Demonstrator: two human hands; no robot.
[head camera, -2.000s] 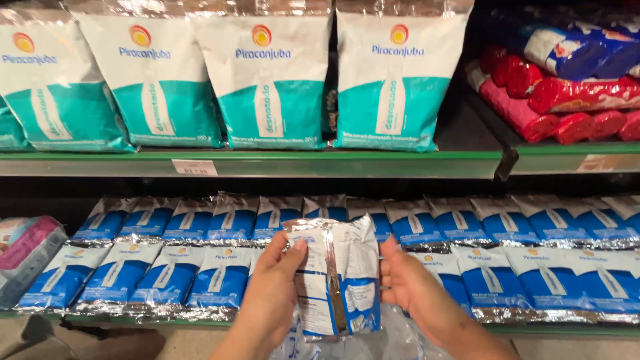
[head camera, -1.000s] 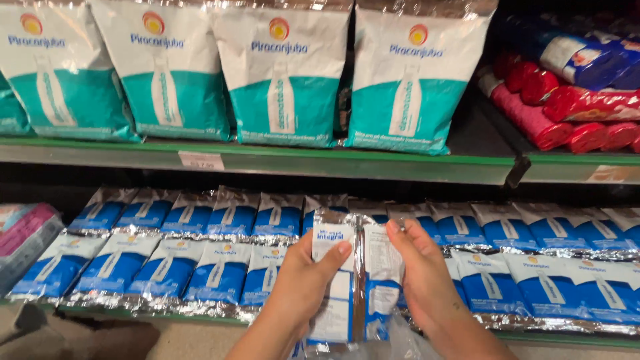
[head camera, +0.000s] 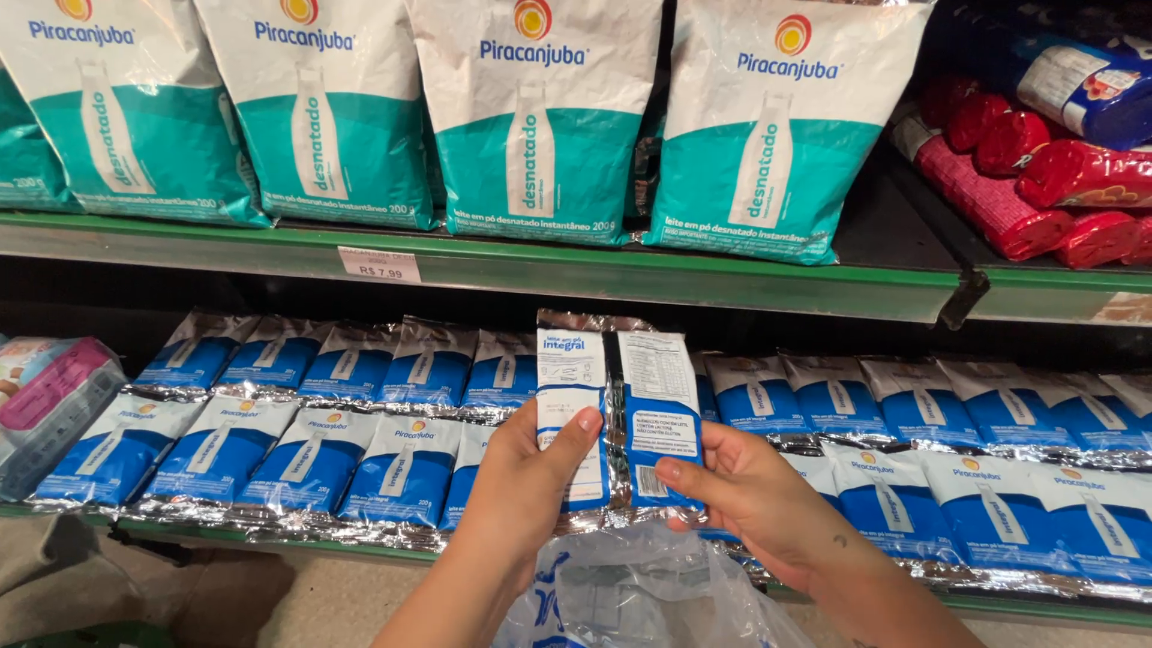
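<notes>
A blue and white milk powder packet stands upright between my two hands, its printed back and silver centre seam facing me. My left hand grips its lower left side with the thumb across the front. On the lower right side, my right hand holds it the same way, the thumb near a barcode. A clear plastic bag with blue print hangs just below the packet, between my forearms; what holds it up is hidden.
Matching blue packets lie in rows on the lower shelf. Larger teal and white packets stand on the upper shelf, whose green edge runs above my hands. Red rolled packages lie at upper right, a pink-grey package at left.
Two seconds ago the packet was tilted and creased, with my right hand at its edge. Now it is flat and upright, with both thumbs low on its front.
</notes>
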